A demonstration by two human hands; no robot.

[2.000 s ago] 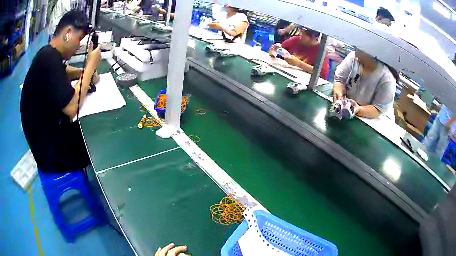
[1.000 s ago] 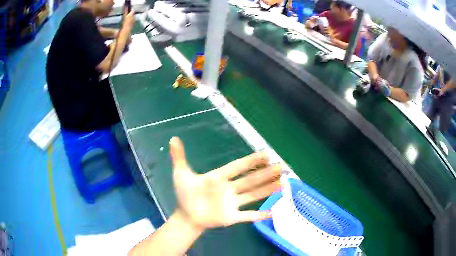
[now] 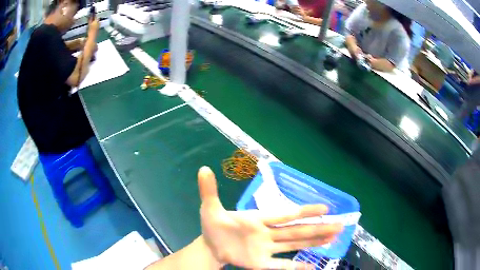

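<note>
My left hand (image 3: 247, 234) reaches in from the bottom, bare, fingers spread and thumb up, holding nothing. It is in front of the near part of a blue plastic basket (image 3: 321, 192) and hides some of it. White paper (image 3: 268, 198) lies in the basket, and a white strip (image 3: 345, 219) crosses its right side. Below the fingers, a clear sheet with pale circle marks (image 3: 316, 259) and small black round pads (image 3: 345, 264) show at the bottom edge, partly cut off. My right hand is out of the picture.
Orange rubber bands (image 3: 240, 164) lie beside the basket. A white post (image 3: 179, 47) stands on the dark green bench (image 3: 158, 158). A person in black (image 3: 50, 95) works at the left near a blue stool (image 3: 79, 184). White sheets (image 3: 121, 256) lie lower left.
My left hand came up from the bottom edge with fingers spread, and is now lower and farther right, over the basket's near part. The camera view has shifted, bringing the clear sheet and black pads into view.
</note>
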